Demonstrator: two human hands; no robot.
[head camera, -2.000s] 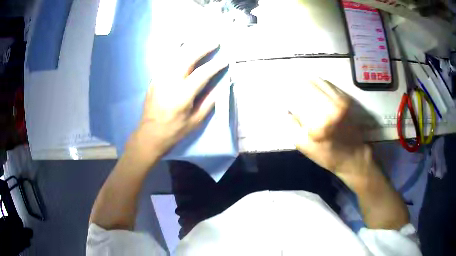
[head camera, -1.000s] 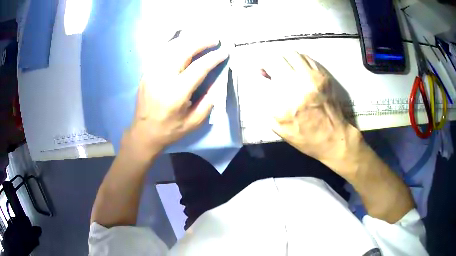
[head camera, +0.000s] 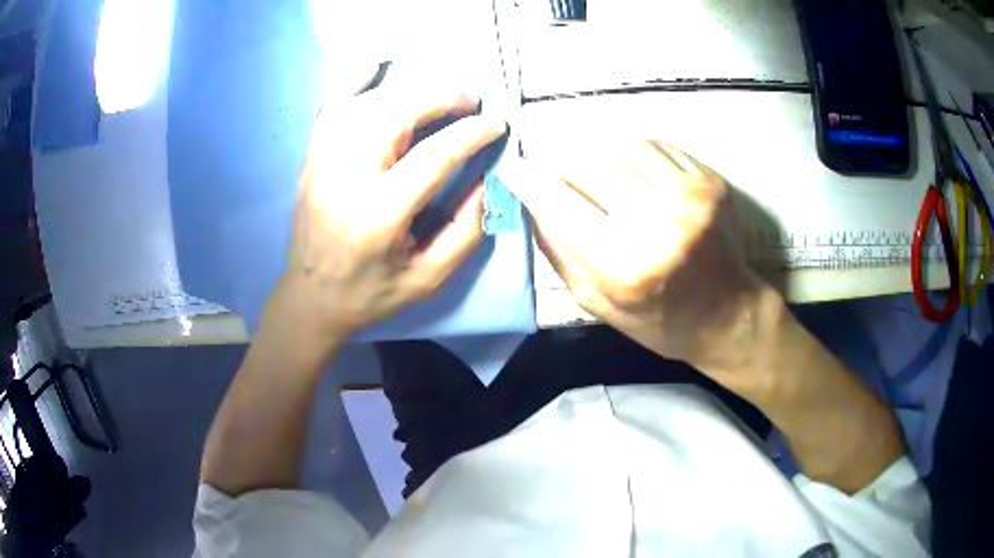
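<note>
A large light blue fabric panel lies on the white table under my left hand, and its front corner hangs over the edge. My left hand is flat on the panel with its fingers apart. My right hand has its fingertips at the panel's right edge, beside a small teal piece that shows between the hands. Glare hides whether these fingertips grip anything. The upper fabric and left knuckles are also washed out. A bit of metal of the sewing machine shows at the top.
A black phone lies at the right. Scissors with red and yellow handles are at the right edge. A ruler scale runs along the front. A folded blue piece lies far left. A pale sheet is below the table.
My right hand has moved left to the panel's edge, where the teal piece now shows. My left hand has stayed on the panel. The phone screen has gone mostly dark.
</note>
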